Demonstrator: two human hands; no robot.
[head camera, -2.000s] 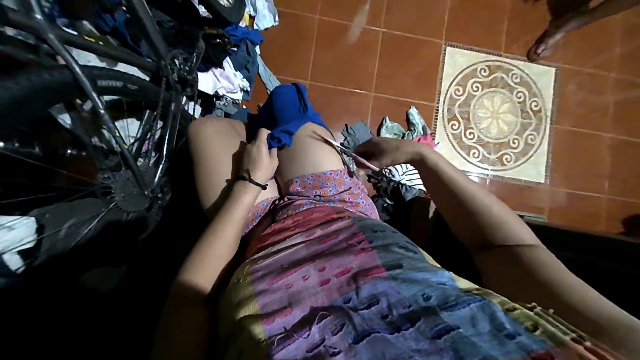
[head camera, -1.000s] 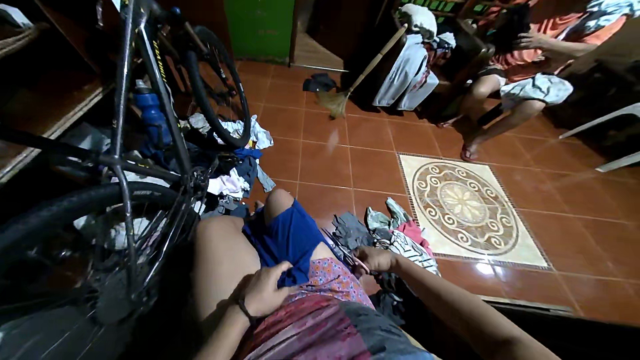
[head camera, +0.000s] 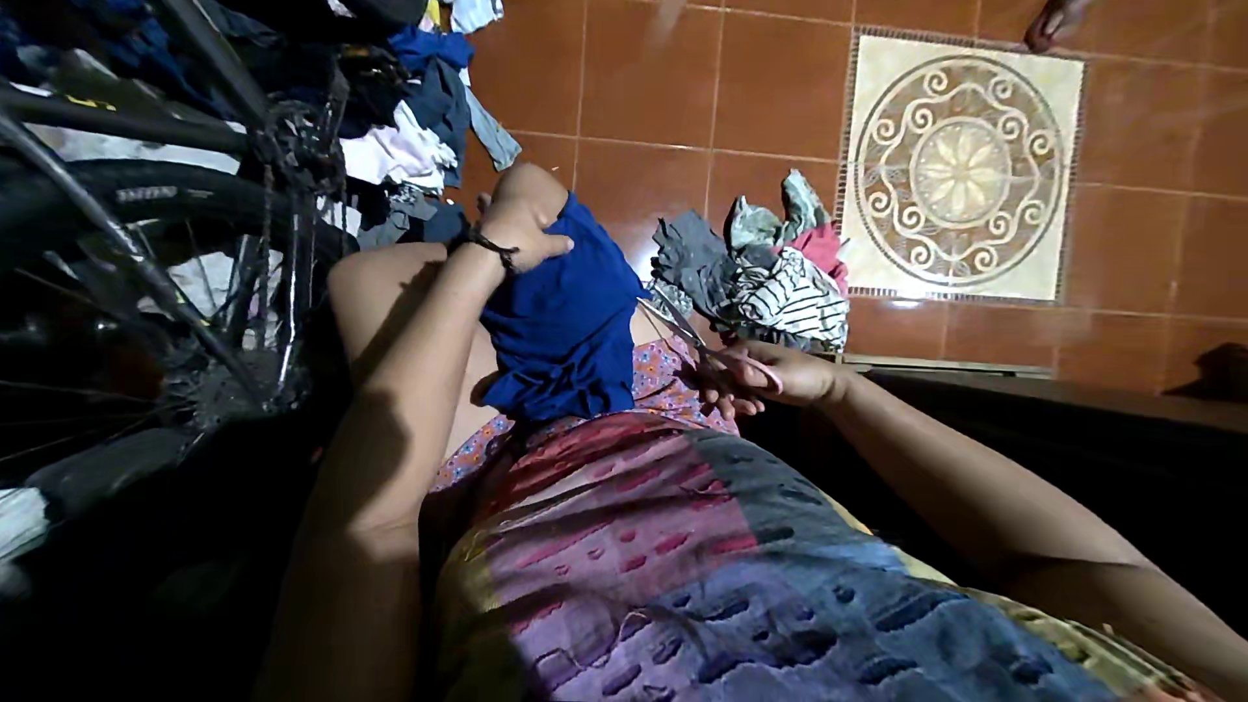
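Observation:
A blue cloth (head camera: 575, 312) lies spread over my thigh. My left hand (head camera: 524, 229) rests on its far left edge near the knee, thumb on top; whether the hidden fingers pinch the cloth cannot be told. My right hand (head camera: 756, 375) holds a pair of scissors (head camera: 692, 336), its fingers at the pinkish handles. The scissors' blades point toward the cloth's right edge, close to it. How far apart the blades are is hard to tell.
A bicycle (head camera: 195, 244) stands close on my left, with piled clothes (head camera: 400, 146) beyond it. Right of my leg lies a heap of cloth pieces (head camera: 790, 292) beside a patterned floor tile (head camera: 965, 166). Another person's foot (head camera: 1053, 24) shows at the top right.
My left hand has moved from the cloth's near part to its far edge by the knee. The cloth now lies more spread over the thigh. The view has tilted down again.

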